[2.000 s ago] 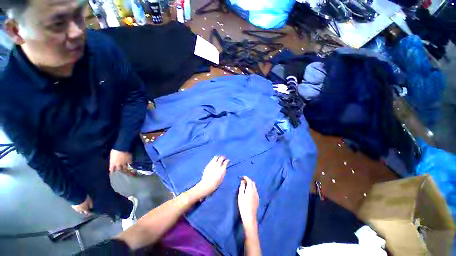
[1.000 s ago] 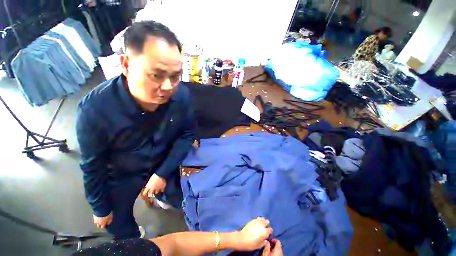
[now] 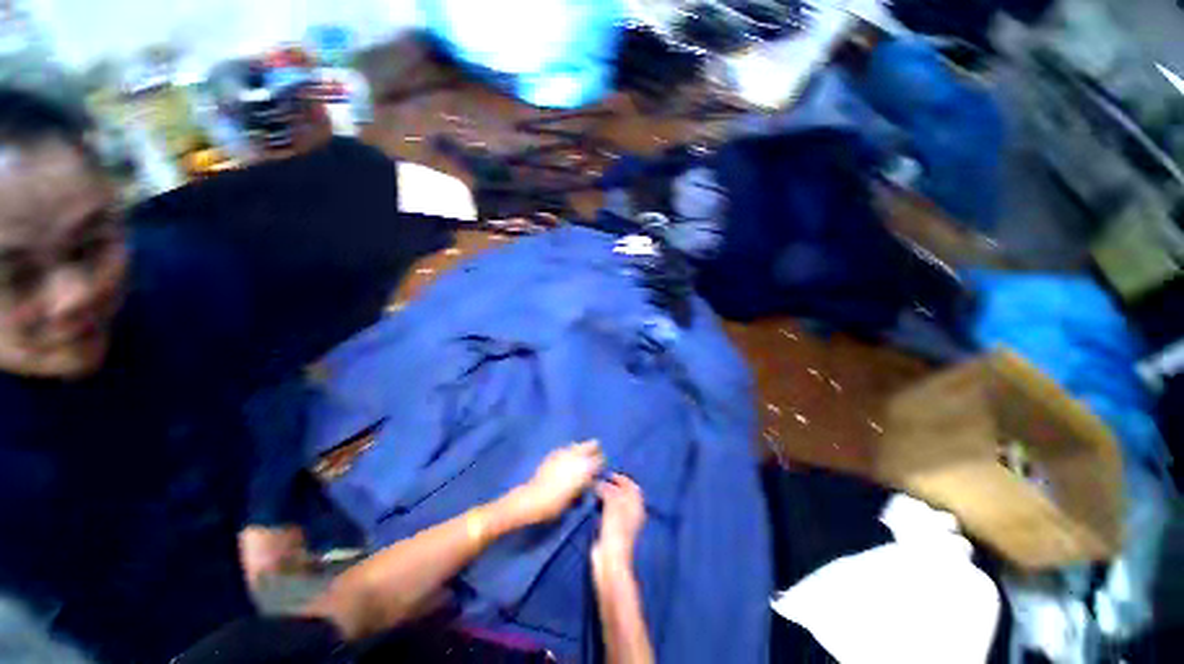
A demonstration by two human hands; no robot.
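Blue suit jackets (image 3: pixel 545 324) lie stacked on the brown worktable (image 3: pixel 831 389), their collars and dark hangers towards the far right. My left hand (image 3: pixel 566 475) and my right hand (image 3: pixel 619 510) are close together over the near part of the top jacket. The fingertips of both hands pinch a bit of its blue cloth between them. The frame is blurred, so the exact edge and any small tool in the fingers cannot be made out.
A person in dark clothes (image 3: pixel 117 454) stands close at the left. A black garment pile (image 3: pixel 299 247) with white paper lies beyond. Dark clothes (image 3: pixel 805 221) are heaped at the far right. An open cardboard box (image 3: pixel 948 454) and a white cloth (image 3: pixel 909 597) are at the right.
The view has swung down and to the right, bringing the box and white cloth back in. My hands, apart two seconds ago, are now together at the cloth. The person appears nearer the left edge.
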